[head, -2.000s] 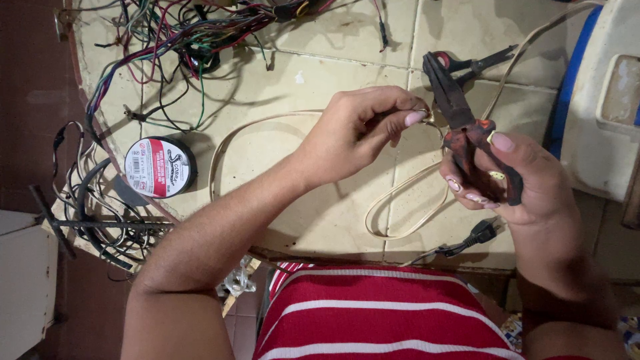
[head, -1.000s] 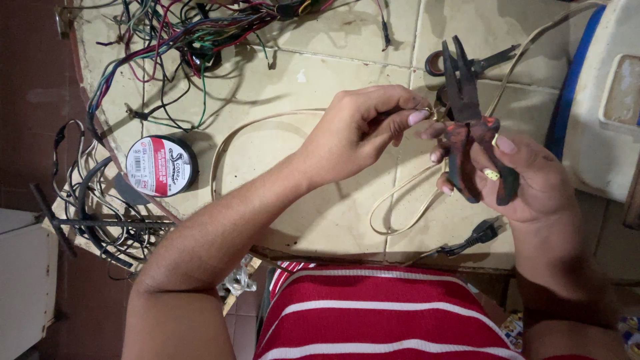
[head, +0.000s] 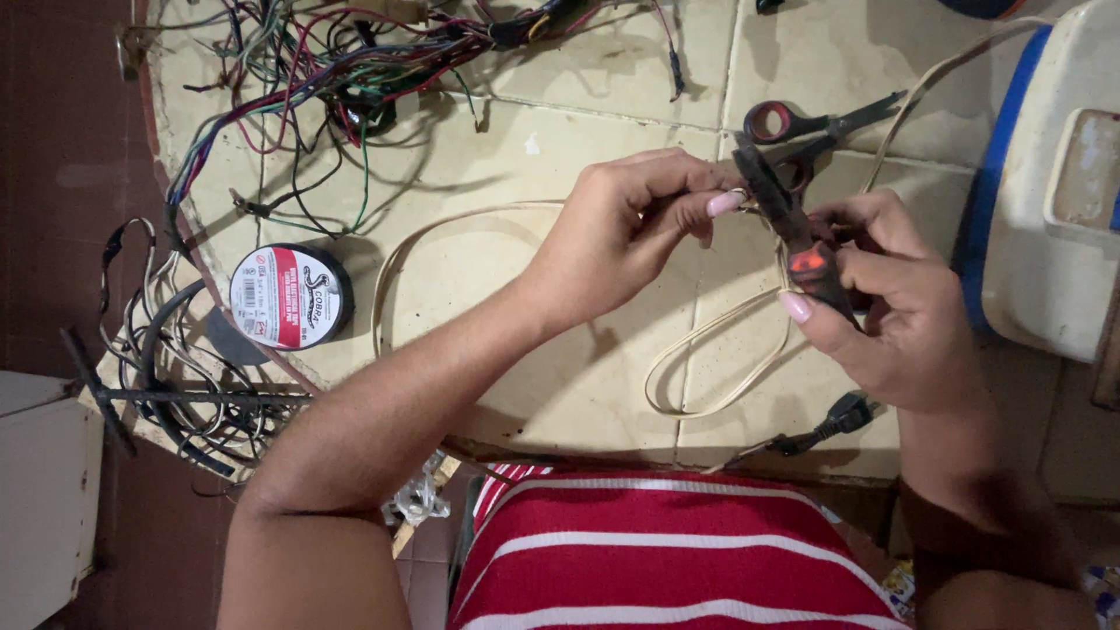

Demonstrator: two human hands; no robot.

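My left hand (head: 647, 219) pinches the end of a cream two-core electrical cord (head: 713, 337) between thumb and forefinger. In my right hand (head: 892, 306) is a pair of dark, worn pliers (head: 801, 219) with red-marked handles, its jaws pointing up and left beside my left fingertips. Whether the jaws touch the cord's end cannot be told. The cord loops over the tiled tabletop below both hands. A black two-pin plug (head: 844, 416) lies near the table's front edge. Dark-handled scissors (head: 822, 131) rest just behind the pliers.
A bundle of coloured wires (head: 350, 70) spreads over the back left. A roll of electrical tape (head: 289, 297) sits at the left edge, above a tangle of cables (head: 188, 367) and a black metal bar (head: 201, 396). At the right stands a white container with a blue rim (head: 1006, 175).
The pliers have turned in my right hand; their jaws, apart and pointing upward a second ago, now tilt left and look closer together. My left hand keeps its pinch on the cord.
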